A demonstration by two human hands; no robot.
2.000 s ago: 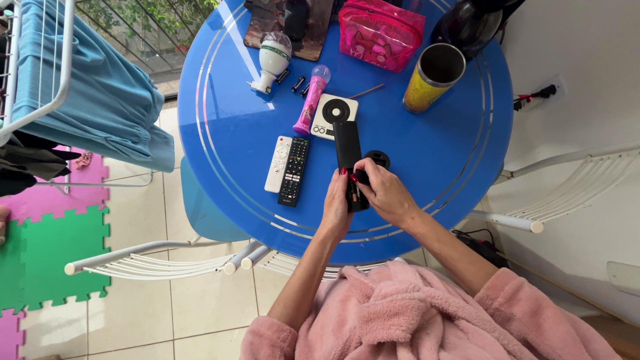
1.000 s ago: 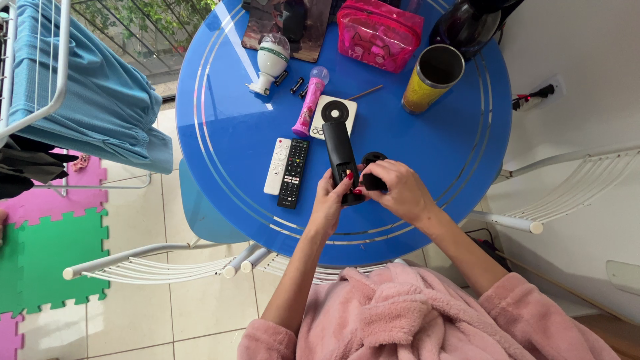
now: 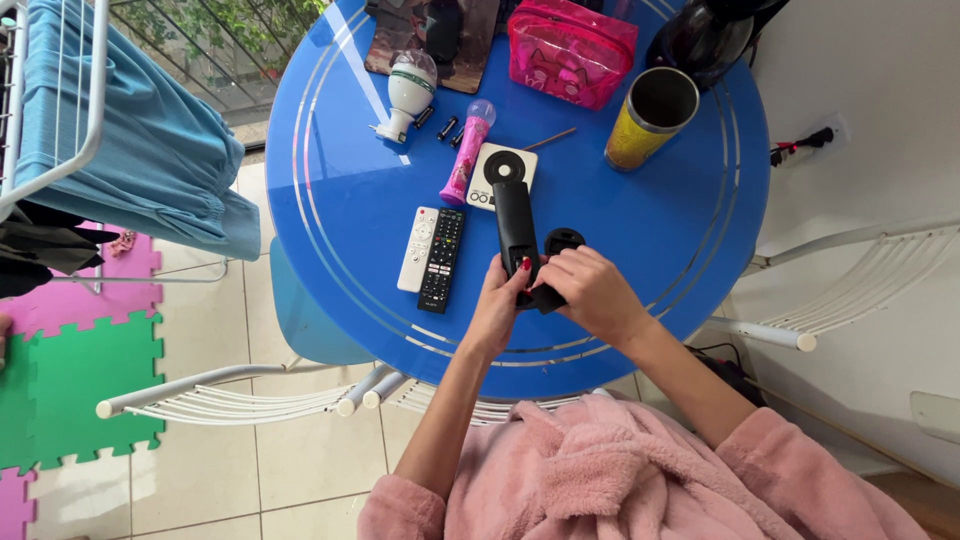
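My left hand [image 3: 496, 304] grips the lower end of a black handheld device [image 3: 514, 221], whose elongated body points away from me and shows an opening near my thumb. Fingers of my right hand [image 3: 589, 289] pinch a small black piece [image 3: 550, 298], perhaps a cover, right beside that opening. A round black object [image 3: 564, 240] lies just beyond my right fingers. Left of my hands, a white remote control [image 3: 417, 251] and a black remote control [image 3: 442, 259] lie side by side. Past the device are a white square gadget with a black disc [image 3: 484, 174] and a pink toy microphone [image 3: 466, 157].
On the blue round table [image 3: 637, 217] stand a yellow tumbler [image 3: 637, 139], a pink transparent pouch [image 3: 562, 56] and a white rotating bulb lamp [image 3: 409, 90]. Several small batteries [image 3: 448, 127] and a thin stick [image 3: 550, 139] lie nearby. White chairs [image 3: 247, 405] flank the table.
The right hand has come in closer to the device's lower end, with the small black piece now showing between its fingers. The device's far end has tilted compared with one second ago.
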